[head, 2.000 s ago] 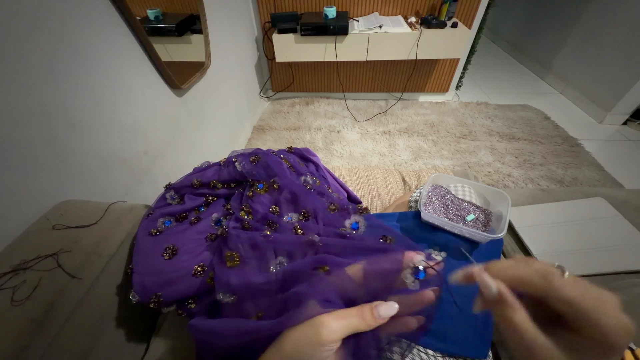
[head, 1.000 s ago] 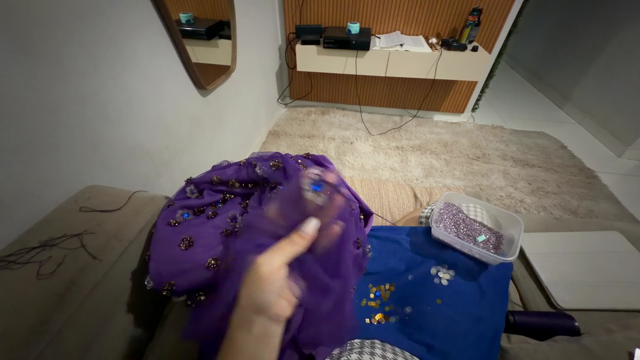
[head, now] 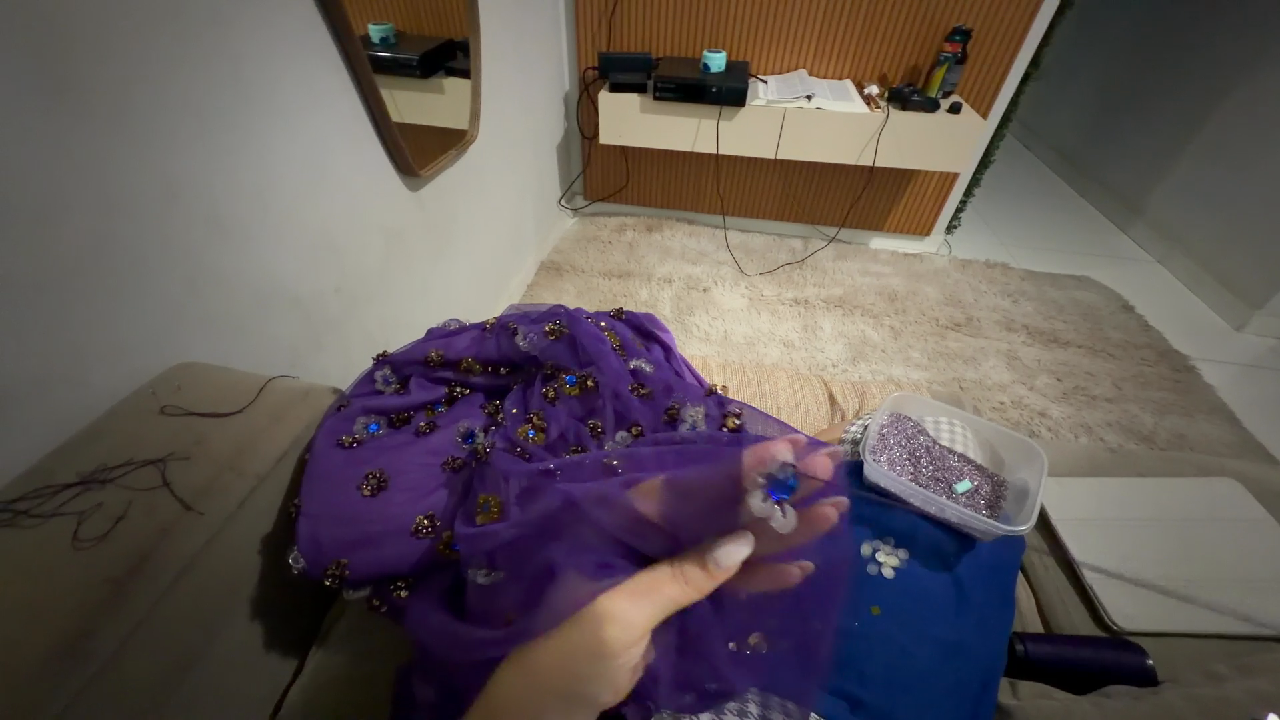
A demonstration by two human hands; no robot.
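Observation:
My left hand [head: 640, 610] holds up an edge of sheer purple fabric [head: 560, 570], thumb on top and fingers underneath, showing through it. A flower with a blue stone [head: 781, 483] and clear petals lies over the fingertips. The rest of the fabric, dotted with beaded flowers [head: 373, 483], is heaped to the left. To the right, clear sequins [head: 885, 556] lie on a blue cloth [head: 920, 620]. Above them stands a plastic container [head: 1025, 490] of small purplish beads [head: 930, 465] with a small turquoise piece [head: 962, 487] on them. My right hand is out of view.
Loose dark threads [head: 110, 490] lie on the sofa [head: 200, 590] at left. A dark purple cylindrical object [head: 1085, 662] and a flat pale panel [head: 1180, 555] are at right. Beyond lie a shaggy rug [head: 800, 310] and a wall-mounted cabinet [head: 700, 123] with a hanging cable.
My right hand, seen near the flower two seconds ago, has left the view. My left hand, raised and blurred one second ago, is lower and farther right with the fabric.

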